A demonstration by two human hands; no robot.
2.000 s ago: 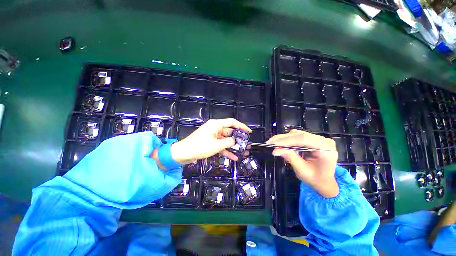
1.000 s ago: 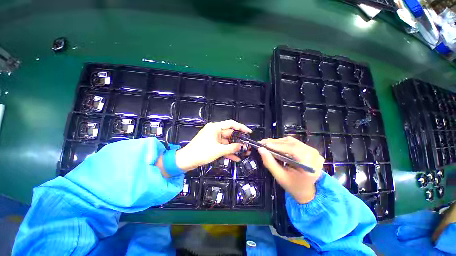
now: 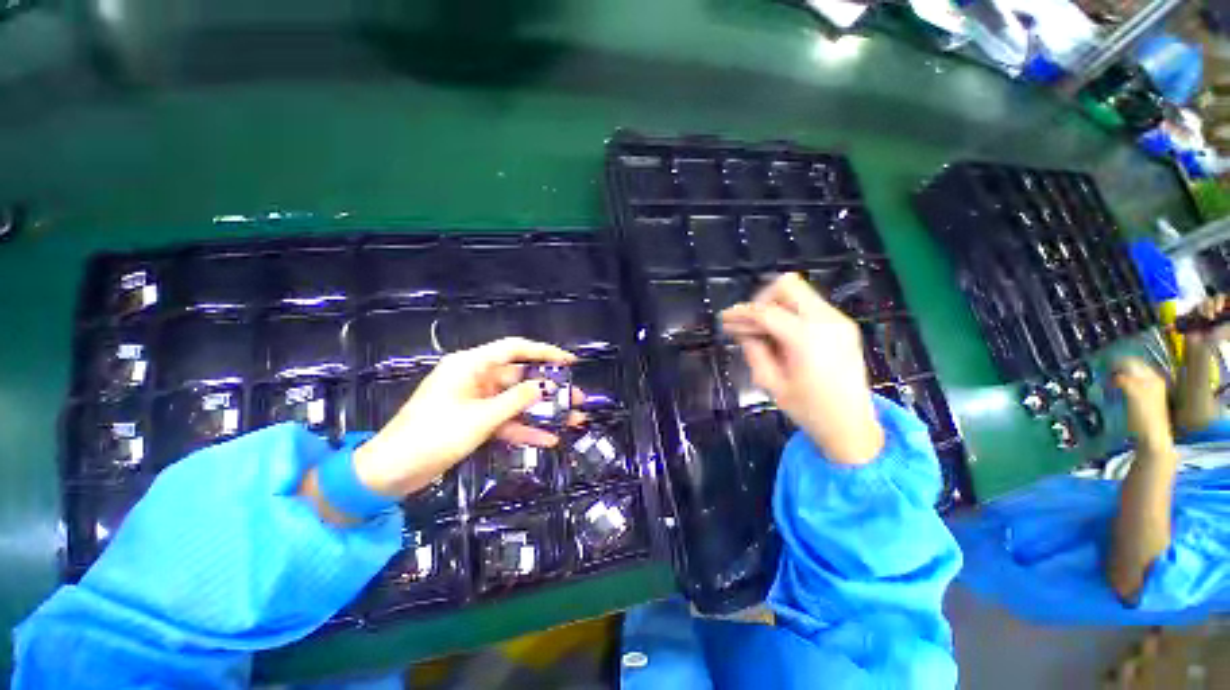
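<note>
My left hand point(image 3: 465, 415), with a blue band at the wrist, holds a small black module point(image 3: 546, 394) with pale patches between thumb and fingers, above the left tray. The left black tray point(image 3: 391, 243) has square pockets, several holding modules with silver-white patches. My right hand point(image 3: 796, 344) is raised over the right black tray point(image 3: 728, 532), apart from the module. Its fingers are bent together and blurred; whether they hold anything cannot be told. No tweezers can be made out. The left forearm hides part of the left tray.
A black tray stack point(image 3: 985, 270) stands at the right, with several small round dark parts point(image 3: 1066, 404) near its lower end. A neighbouring person's hand point(image 3: 1147, 398) and blue sleeve show at the far right. White and blue items point(image 3: 1005, 34) lie at the top right. Green mat point(image 3: 445, 142) lies under the trays.
The view has turned right, shifting the trays leftward. My right hand has moved away from the module over the right tray, and the tweezers no longer show. My left hand still holds the module.
</note>
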